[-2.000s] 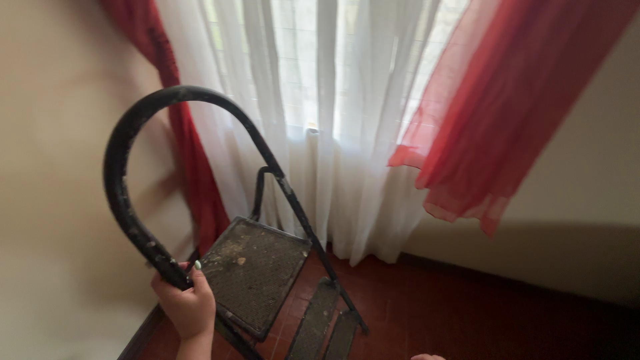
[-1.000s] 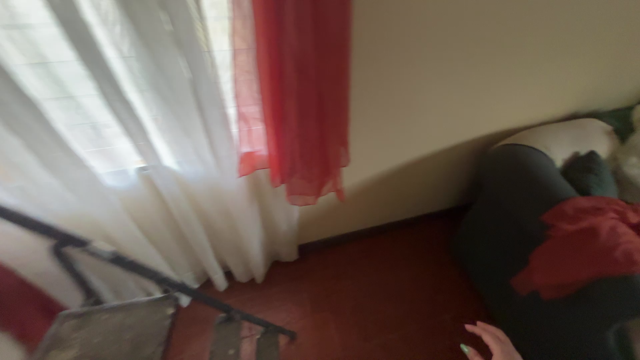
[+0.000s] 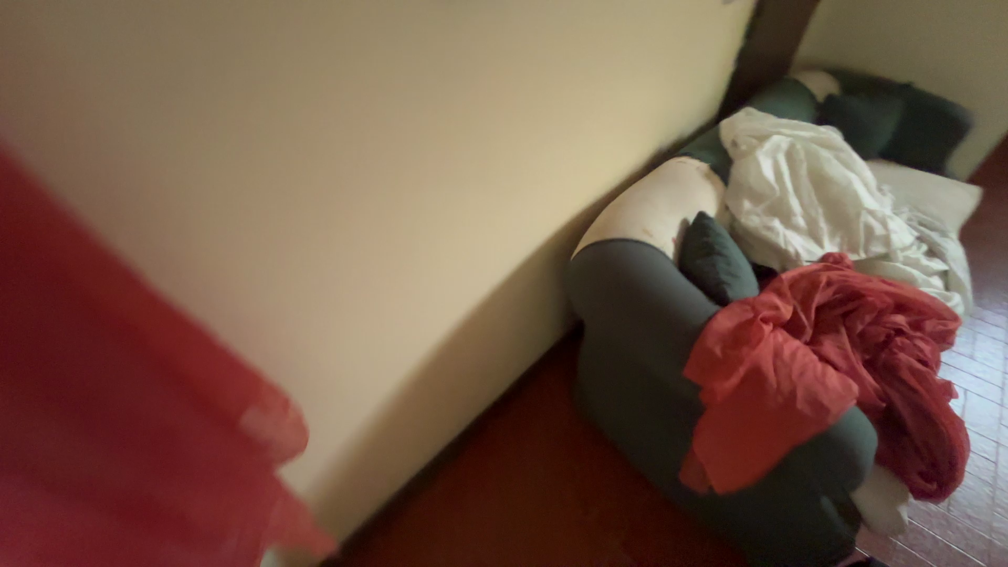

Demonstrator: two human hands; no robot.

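Note:
Neither of my hands shows in the head view now. A sheer red curtain (image 3: 118, 394) hangs at the left, blurred. On the right, a dark sofa (image 3: 638, 354) stands against the wall. Crumpled red fabric (image 3: 772, 394) drapes over its near arm and spreads onto the seat. Behind that lies a heap of white fabric (image 3: 803, 189). A small dark cushion (image 3: 715, 256) leans between the sofa back and the fabrics.
A cream wall (image 3: 394, 197) runs diagonally behind the sofa, with a dark baseboard at its foot. The floor (image 3: 504, 488) is red, and tiles shine at the right. Another dark seat or cushions (image 3: 906, 122) lie at the far end.
The view has swung right to the sofa. My left hand was on the step ladder's black rail two seconds ago; hand and ladder are now out of view, as is my right hand.

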